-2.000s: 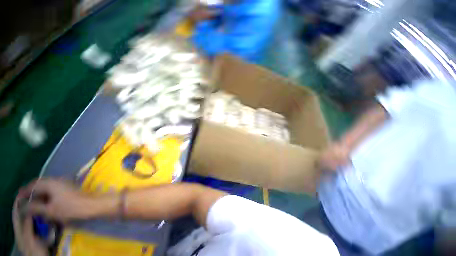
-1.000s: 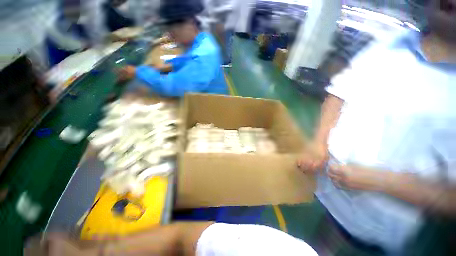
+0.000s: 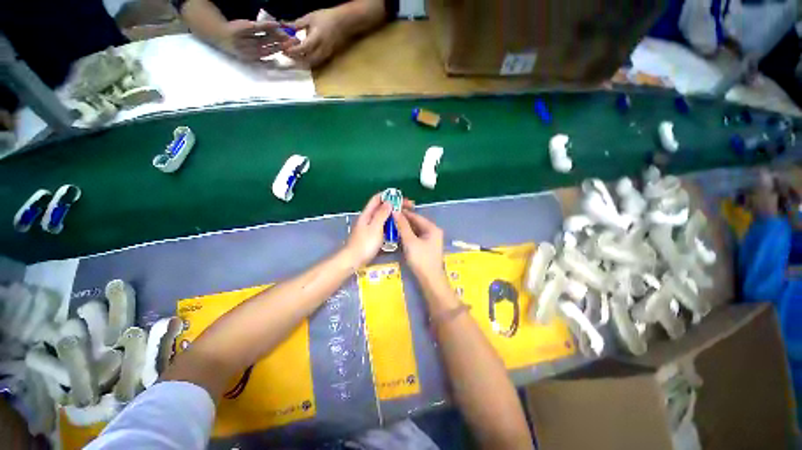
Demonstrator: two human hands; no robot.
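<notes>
A part-assembled unit (image 3: 391, 220), a white shell with a blue part and a green piece inside, is held upright near the belt edge at the middle. My left hand (image 3: 371, 230) grips its left side. My right hand (image 3: 422, 239) holds its right side, with fingers against the unit. The fingers partly hide the shell's sides.
The green belt (image 3: 352, 141) carries spaced white shells (image 3: 290, 177), some with blue inside, and a brown-and-blue component (image 3: 426, 118). A left shell pile (image 3: 114, 352) and right shell pile (image 3: 624, 264) flank the printed sheet (image 3: 246, 308). An open carton (image 3: 589, 409) stands lower right. People sit across the belt.
The view has swung from the right side to face the belt. Both hands now show together at the unit. The carton and the right shell pile now lie farther right in view.
</notes>
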